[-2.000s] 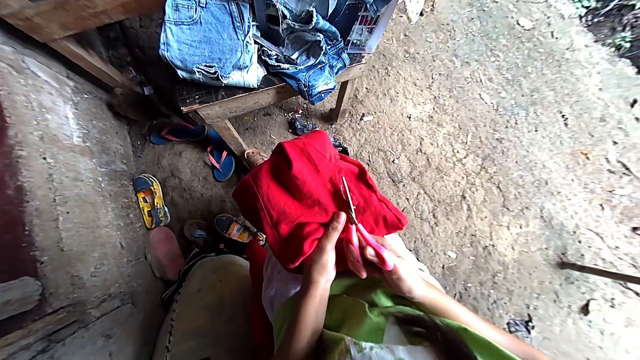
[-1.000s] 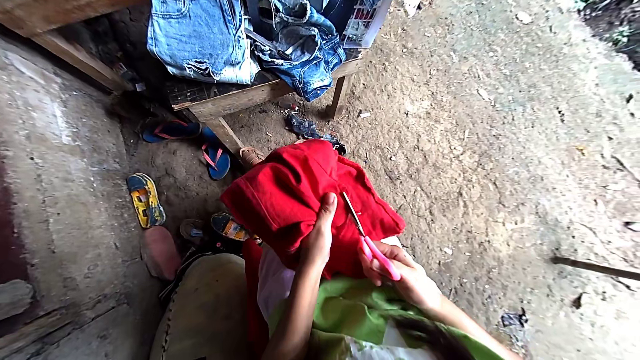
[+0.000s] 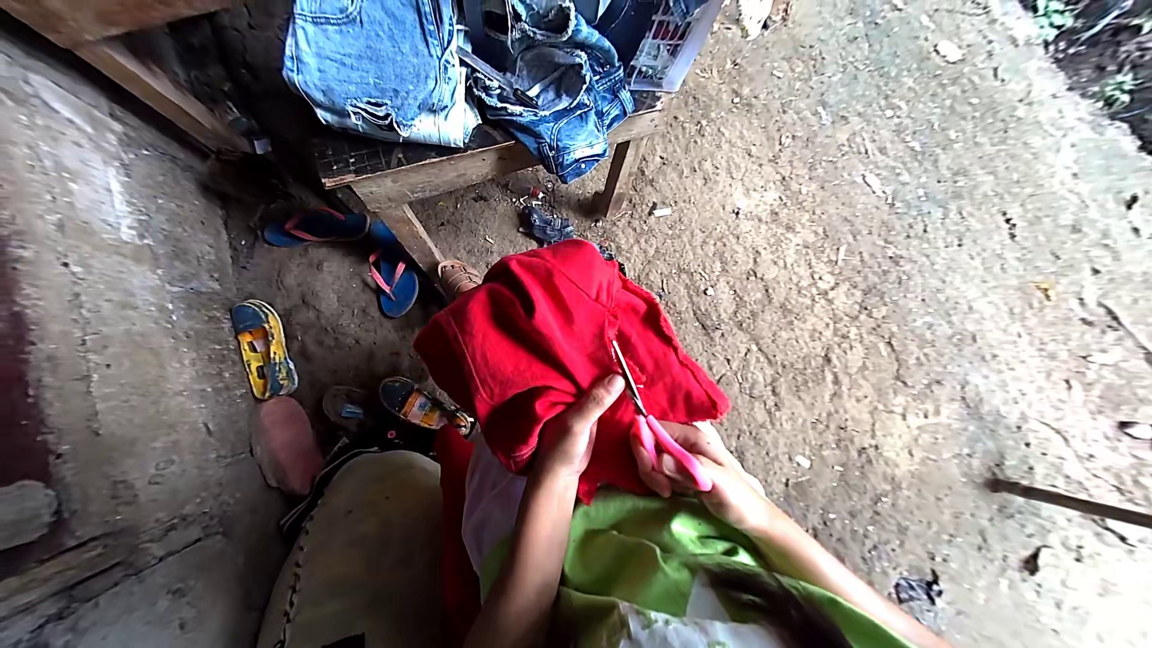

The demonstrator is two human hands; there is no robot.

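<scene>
A red cloth garment lies bunched across my lap, its frayed edge on the right. My left hand grips the near part of the cloth, thumb on top and fingers hidden under the fabric. In my right hand is a pair of scissors with pink handles. The narrow metal blades look nearly closed together and point away from me, over the cloth beside my left thumb, with the tip at a seam or cut line in the red fabric.
Ahead stands a wooden bench with folded blue jeans, more denim and a white plastic basket. Flip-flops and a yellow-and-blue shoe lie on the dirt floor at left. A stick lies at right.
The scissors' handles were spread two seconds ago and are now closer together. One second ago my left thumb lay farther up on the cloth, away from the blades.
</scene>
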